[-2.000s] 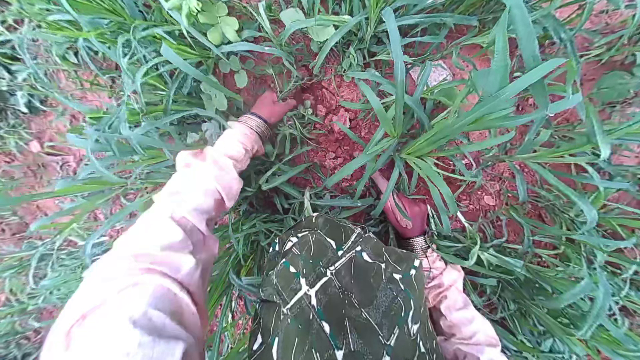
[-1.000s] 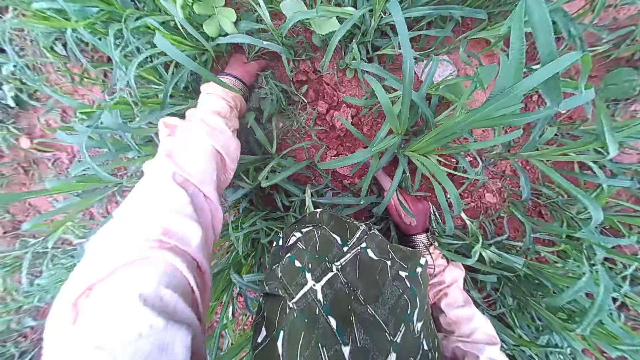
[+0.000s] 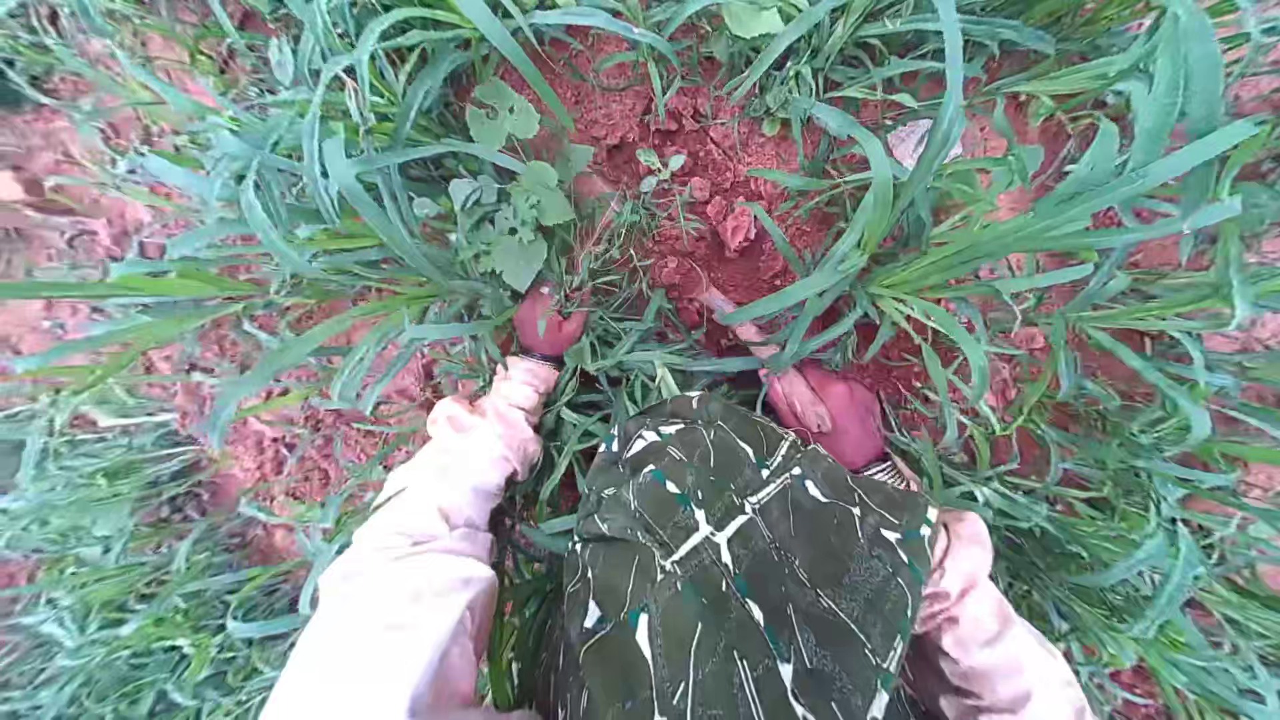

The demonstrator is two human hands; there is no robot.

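My left hand (image 3: 549,320) is low among the leaves, close to a broad-leaved plant (image 3: 520,260) and a tangle of uprooted-looking weeds (image 3: 610,270); its fingers are partly hidden, so its hold is unclear. My right hand (image 3: 835,412) is closed round the wooden handle (image 3: 745,330) of a hand tool, which slants up and left to the loosened red soil (image 3: 735,225). The tool's head is not plain to see. A small seedling (image 3: 660,168) stands in the soil above the handle.
Long-bladed grassy plants (image 3: 930,270) grow on both sides, some leaning over the soil. A pale stone or scrap (image 3: 922,143) lies at upper right. Dark patterned cloth (image 3: 740,570) covers my lap at the bottom middle.
My left hand has come back toward my body from the plants farther up. The right hand keeps its hold on the tool handle. The view has shifted somewhat.
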